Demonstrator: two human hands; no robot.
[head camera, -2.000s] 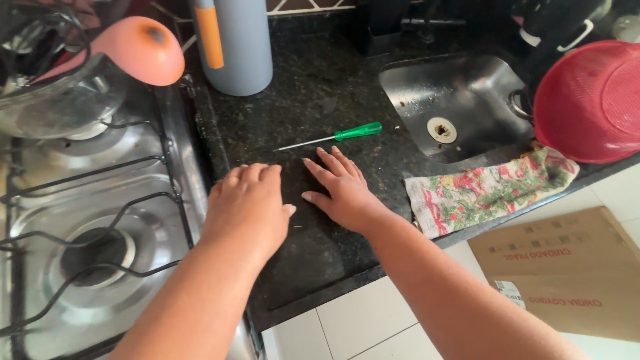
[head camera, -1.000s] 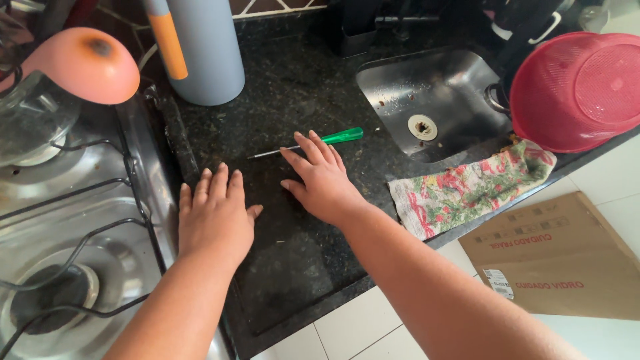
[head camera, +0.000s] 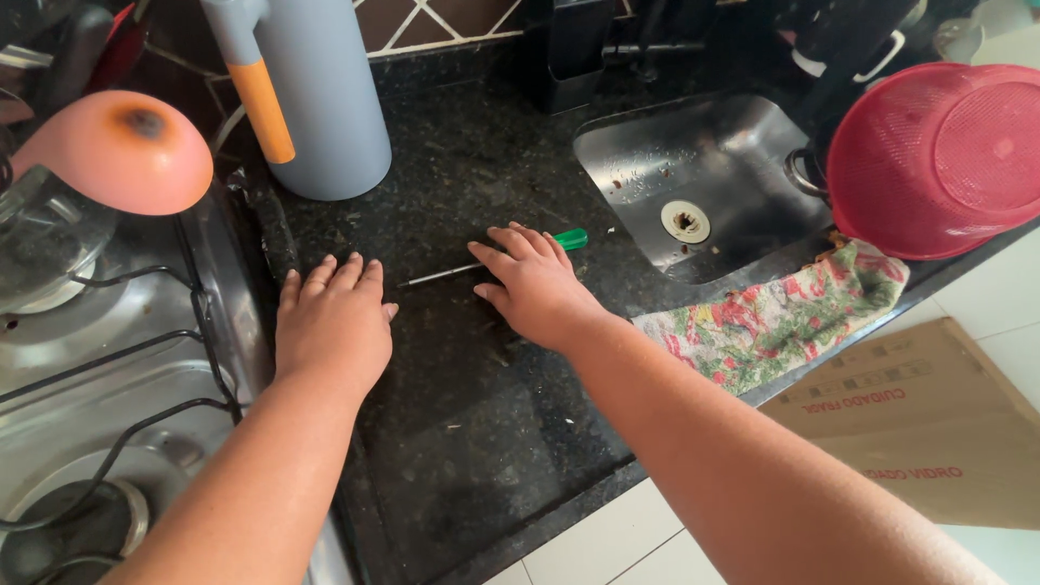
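Note:
On the black stone countertop (head camera: 479,390) lies a screwdriver (head camera: 572,239) with a green handle and a thin metal shaft pointing left. My right hand (head camera: 540,284) rests palm down over the middle of it, fingers apart, hiding part of the shaft and handle; whether it presses on the tool I cannot tell. My left hand (head camera: 335,325) lies flat on the counter beside the stove edge, left of the shaft's tip, fingers slightly spread and holding nothing.
A gas stove (head camera: 154,382) with black grates stands at left, a pink ladle (head camera: 162,175) above it. Behind my hands is a grey thermal jug (head camera: 329,97). At right are a steel sink (head camera: 731,171), red colander (head camera: 902,162), floral cloth (head camera: 780,317) and, lower down, cardboard (head camera: 918,439).
My right hand has moved from below the screwdriver onto it, covering part of it. The screwdriver stays on the counter. My left hand remains flat, its fingers a little more spread than at first.

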